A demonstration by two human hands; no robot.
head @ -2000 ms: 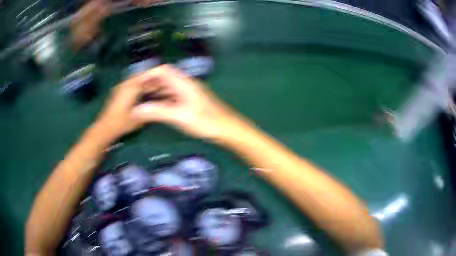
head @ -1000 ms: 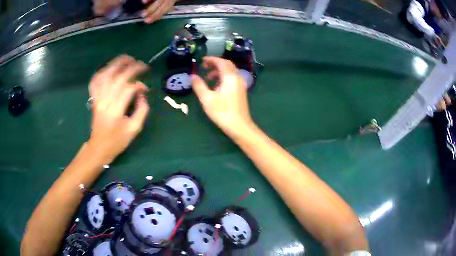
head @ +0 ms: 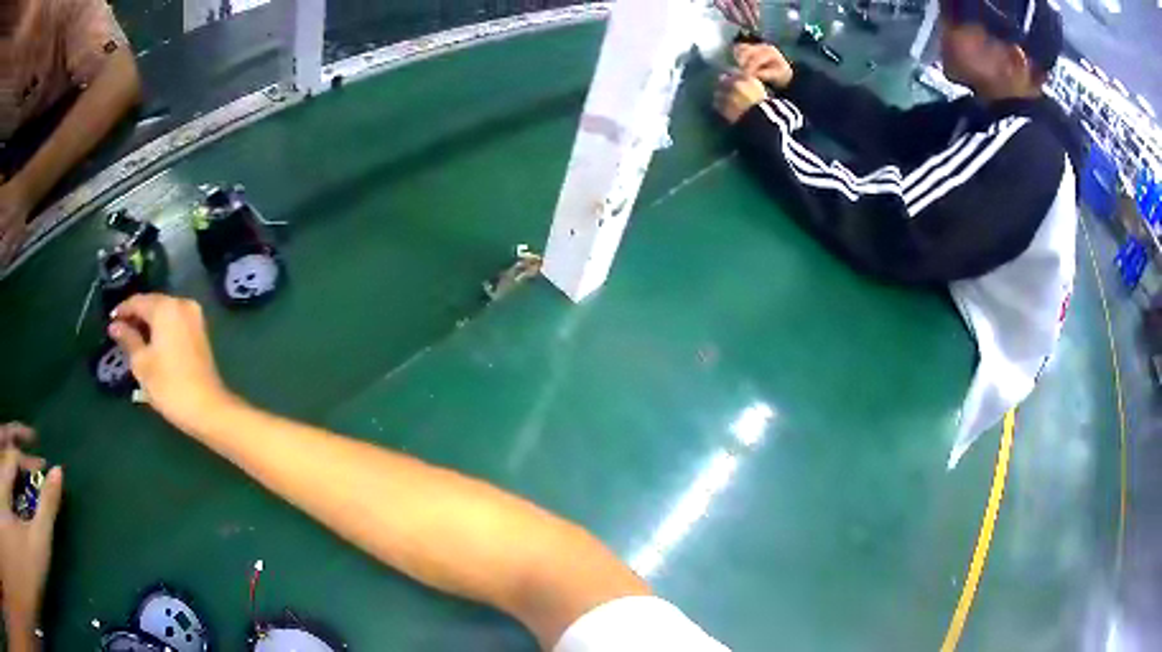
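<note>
My left hand (head: 28, 541) is cut off by the left edge, its fingers around a small dark part with blue and yellow on it, which looks like a housing (head: 28, 493). My right hand (head: 168, 357) is over a unit at the left, thumb and fingertips close together; whether they grip anything is unclear. That unit's black housing (head: 125, 265) lies above the hand, and its grey-faced end cover (head: 112, 366) is partly hidden by it. A second housing (head: 227, 227) lies to the right, against its end cover (head: 250, 276).
More end covers (head: 172, 618) lie at the bottom left, one with a red lead. A white upright (head: 605, 166) stands on the green surface (head: 714, 382), with a small brownish thing (head: 514, 271) beside it. A person (head: 918, 178) works at the right; another (head: 70, 96) is at the upper left.
The view has swung right, so the units and cover pile appear further left and the worker at the right shows. My left hand, open and empty before, now has a dark part in it.
</note>
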